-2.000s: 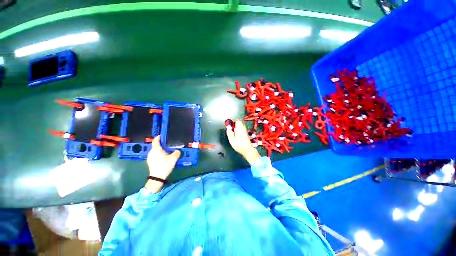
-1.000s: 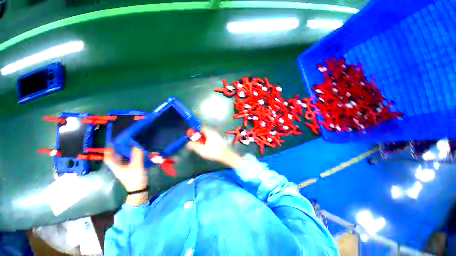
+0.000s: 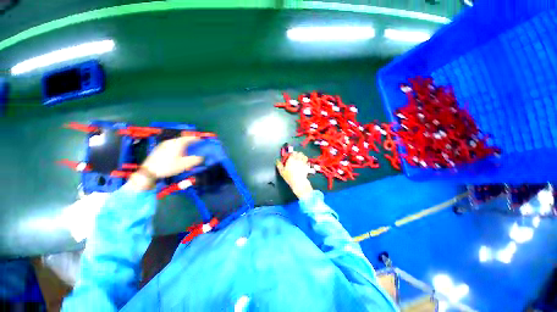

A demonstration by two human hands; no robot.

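Note:
My left hand (image 3: 169, 159) grips the upper end of a blue-framed handheld device (image 3: 223, 187), which is tilted, with its lower end near my body. Two red clamps stick out from its left side. Two more clamped devices lie to its left; one (image 3: 105, 152) shows well, the other is partly hidden by my left hand. My right hand (image 3: 295, 169) is at the near left edge of a heap of red spring clamps (image 3: 342, 137), with its fingers around a red clamp (image 3: 287, 150).
A blue crate (image 3: 391, 85) is tipped on the right of the green bench (image 3: 201, 73), with more red clamps inside. Another device (image 3: 73, 82) lies at the back left. A white paper (image 3: 88, 213) lies at the near left edge. Blue floor and a rack are at the right.
The device was lifted and turned, and my left hand moved from its lower end to its upper end. A second clamp now sits on it. My right hand went to the device and returned to the heap.

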